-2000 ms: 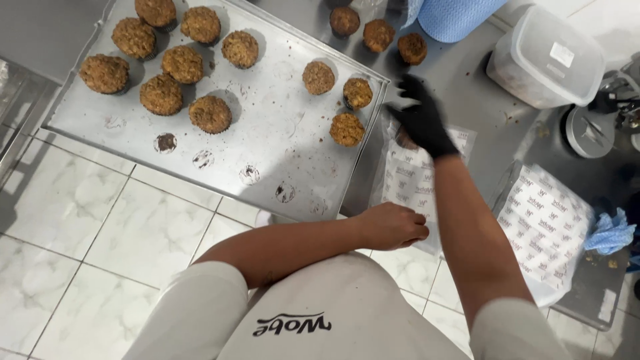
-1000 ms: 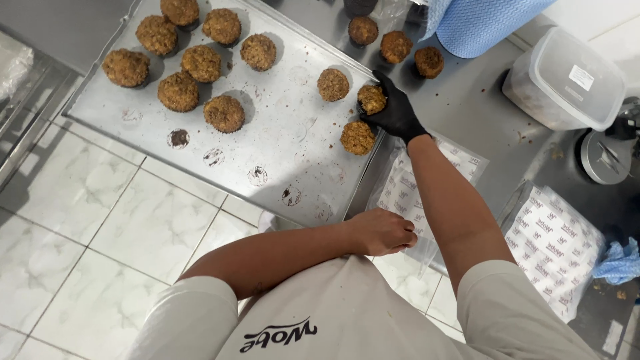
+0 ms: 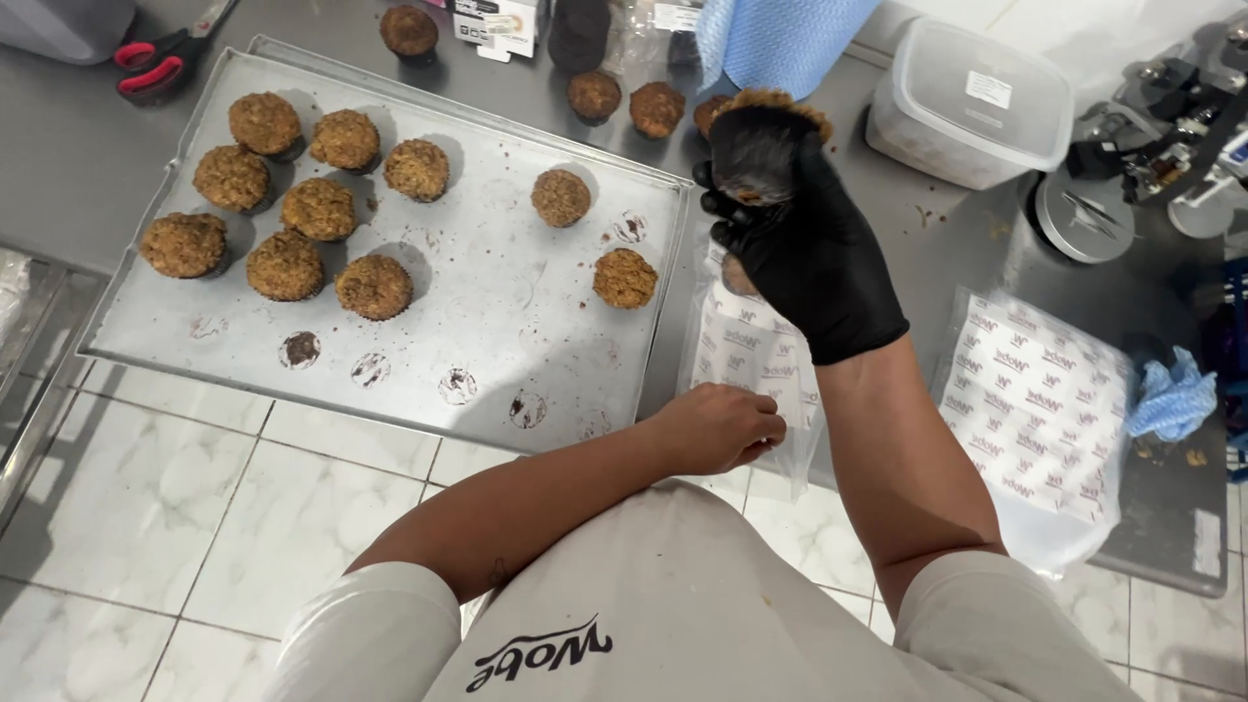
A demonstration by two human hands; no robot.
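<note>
My right hand, in a black glove, is raised over the counter and grips a muffin in a dark paper cup, tipped so its underside shows. My left hand is bare, its fingers curled at the near edge of a clear plastic bag with printed paper; whether it pinches the bag I cannot tell. Part of a brown baked item shows in the bag beside my right hand. Several crumb-topped muffins stand on the metal baking tray, with two near its right end.
Smaller muffins line the counter behind the tray, near a blue paper roll. A lidded plastic tub stands at back right. Printed paper sheets and a crumpled blue cloth lie at right, red-handled scissors at back left.
My right hand reached the tray's right end, took hold of a muffin there and has lifted it away, tipping it over. The left hand stays near the bag.
</note>
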